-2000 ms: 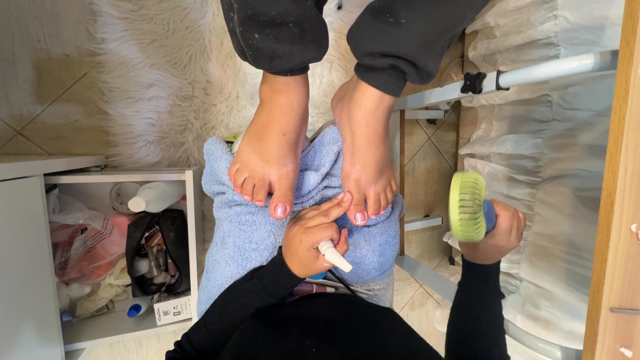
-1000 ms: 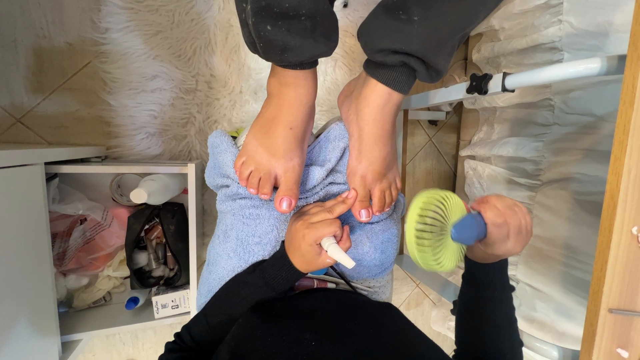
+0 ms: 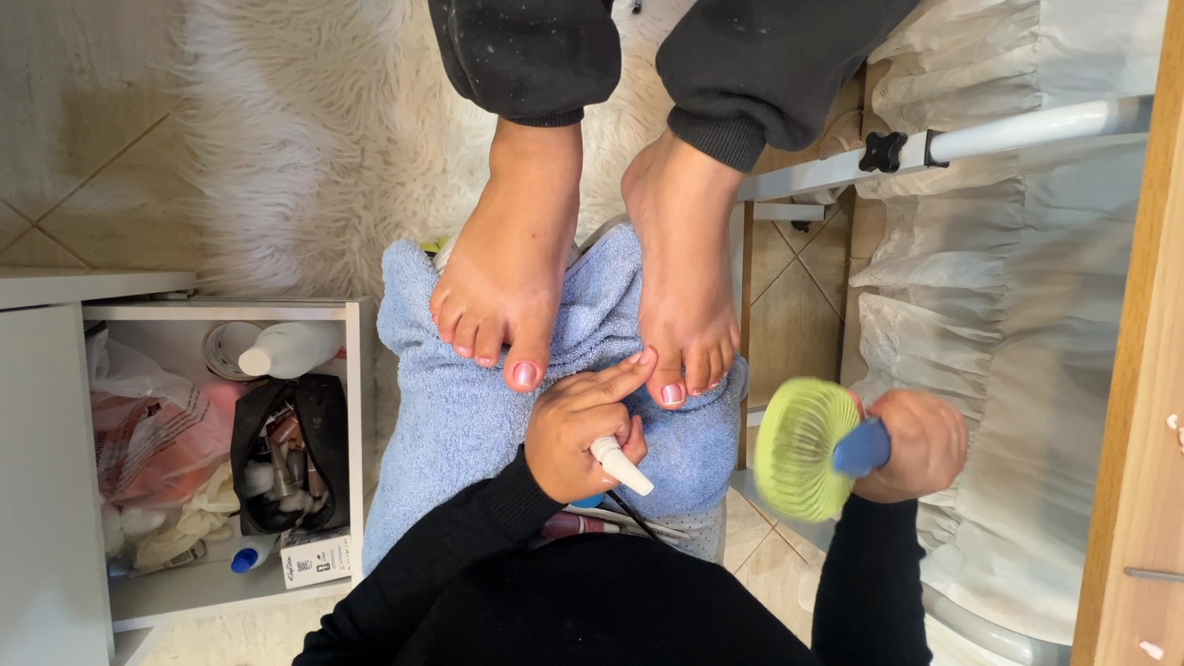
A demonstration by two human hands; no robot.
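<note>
A person's two bare feet rest on a blue towel (image 3: 435,425), their toenails painted light and shiny. My left hand (image 3: 587,425) holds a small white tapered tube or bottle (image 3: 622,464) in its curled fingers, while its outstretched fingers touch the big toe of the foot at right (image 3: 680,287). The foot at left (image 3: 518,250) is beside it, untouched. In my right hand (image 3: 911,444) is a handheld fan (image 3: 805,449) with a green round grille and a blue body, its grille facing toward the feet's side. The right hand looks slightly blurred.
An open drawer (image 3: 356,444) at left holds a white bottle (image 3: 289,350), a black pouch (image 3: 287,453), plastic bags and a small box (image 3: 316,558). A shaggy white rug (image 3: 305,139) lies beyond the towel. At right are a white metal bar (image 3: 1027,129), a ruffled curtain (image 3: 1045,370) and a wooden edge (image 3: 1124,370).
The fan in my right hand has moved left toward the feet and turned, showing more of its grille. My left hand keeps its fingers at the big toe.
</note>
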